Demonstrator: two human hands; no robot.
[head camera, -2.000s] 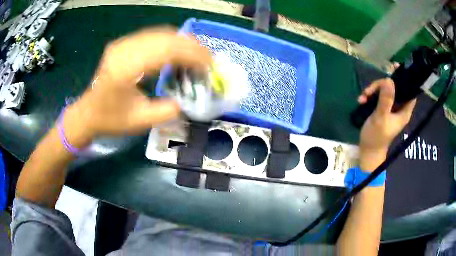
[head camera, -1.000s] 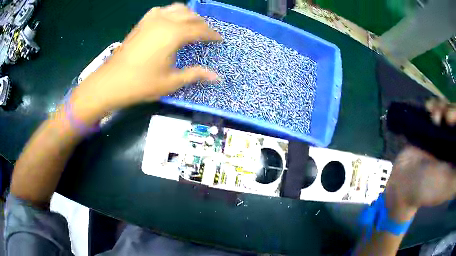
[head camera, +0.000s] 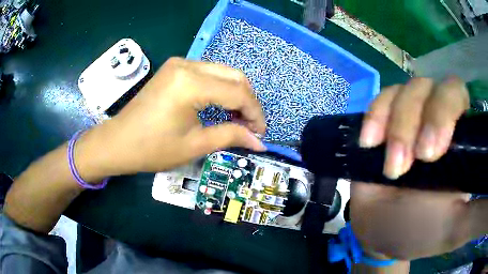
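A green circuit board (head camera: 216, 182) with a yellow block (head camera: 233, 211) and brass contacts (head camera: 265, 195) lies face up on the left part of the pale fixture (head camera: 174, 190). My left hand (head camera: 187, 115) is above the board's top edge, thumb and forefinger close together near the screw bin's front edge; whether a screw is between them cannot be seen. My right hand (head camera: 417, 128) grips the black electric screwdriver (head camera: 342, 144), held level over the fixture's right part. The screwdriver's tip is not clearly visible.
The blue screw bin (head camera: 366, 77), holding a mass of screws (head camera: 289, 75), stands behind the fixture. A white socket housing (head camera: 115, 77) lies left of the bin. A heap of units (head camera: 16, 24) is at far left.
The screwdriver has come in from the right over the fixture. My left hand has moved from over the bin down to the board, fingers closer together. The white housing is now uncovered.
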